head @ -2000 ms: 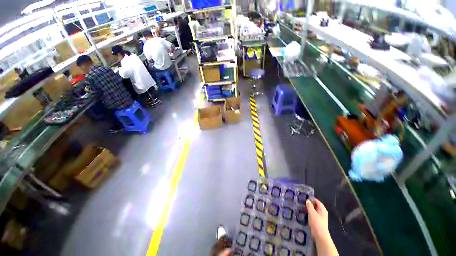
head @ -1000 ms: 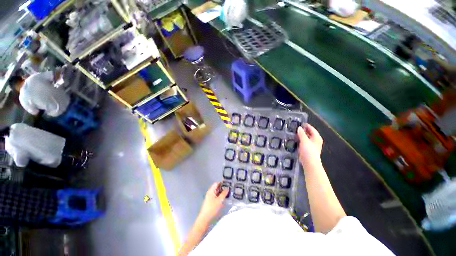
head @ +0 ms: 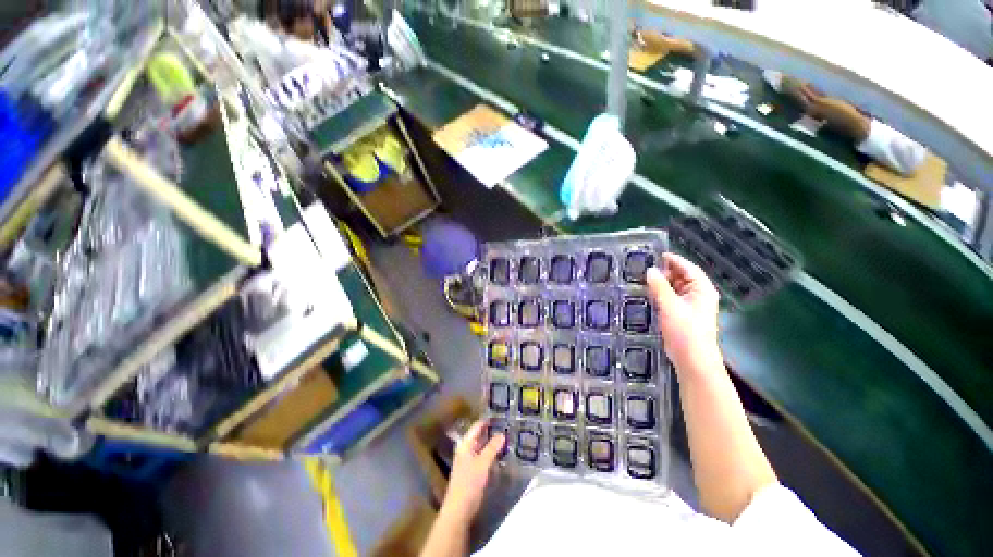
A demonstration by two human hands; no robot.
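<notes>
A clear plastic blister tray (head: 579, 335) with rows of pockets is held up in front of my body, over the floor beside the bench. Black rounded-square watch cases (head: 639, 362) sit in its pockets. My left hand (head: 475, 453) grips the tray's lower left corner. My right hand (head: 686, 305) grips its upper right edge, thumb on top. The fingers under the tray are hidden.
The green bench (head: 860, 381) runs along the right with another tray (head: 740, 252), a wrapped fan (head: 598, 169) and a brown board with white sheet (head: 490, 144). A round purple stool (head: 449, 249) stands ahead. Shelving (head: 327, 375) is at left. People's arms show across the bench.
The view has moved forward along the aisle and the shelving, stool and bench end are nearer. Both hands still hold the tray. The left hand, hardly visible in the oldest frame, now shows at its corner.
</notes>
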